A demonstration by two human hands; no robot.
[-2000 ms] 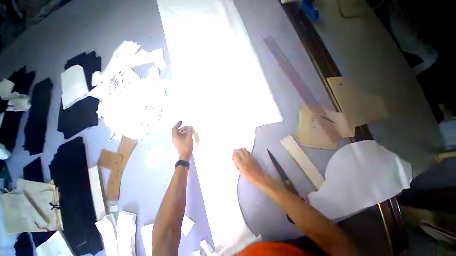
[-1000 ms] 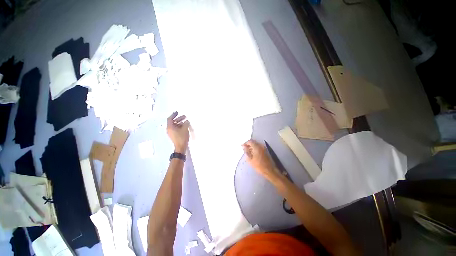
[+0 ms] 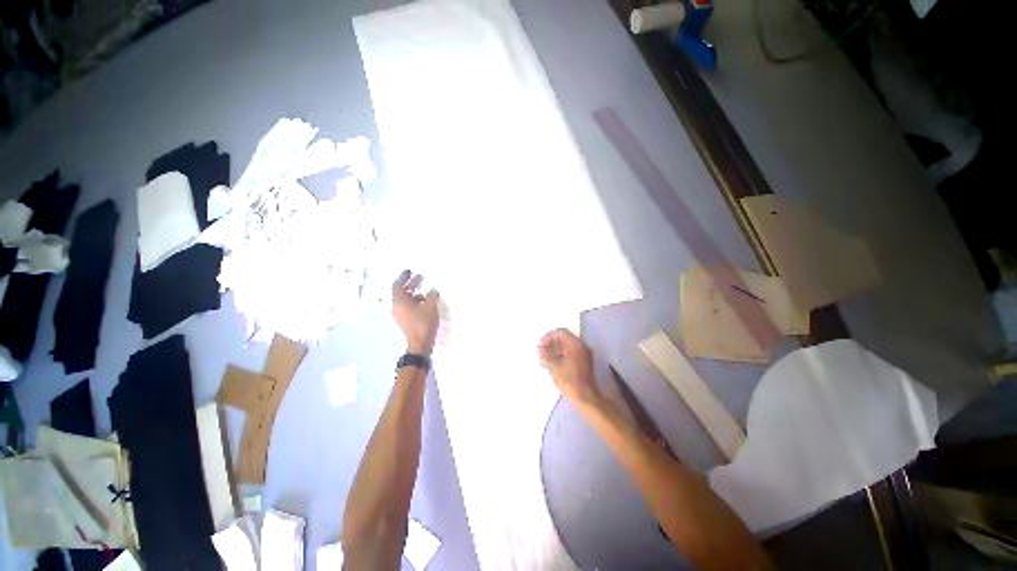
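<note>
The long white fabric (image 3: 491, 167) lies down the middle of the table, glaring bright, with a curved notch on its lower right edge. My left hand (image 3: 417, 313) is at its left edge, fingers bent; glare hides whether it pinches the cloth. My right hand (image 3: 564, 355) is at its right edge by the notch, fingers curled; I cannot tell if it holds cloth. The dark shears (image 3: 633, 399) lie on the table just right of my right hand, partly hidden by my right forearm.
Left are a white scrap pile (image 3: 296, 240), black cut pieces (image 3: 163, 446) and a brown angled pattern (image 3: 259, 393). Right are a cream strip (image 3: 691, 393), tan card patterns (image 3: 719, 323), a white rounded panel (image 3: 831, 429), a pinkish strip (image 3: 669, 212) and a dark metal rail (image 3: 714, 139).
The view has shifted, showing the fabric's far end and a blue and white device by the rail. My right hand moved slightly right and curled more. My left hand stayed at the left edge.
</note>
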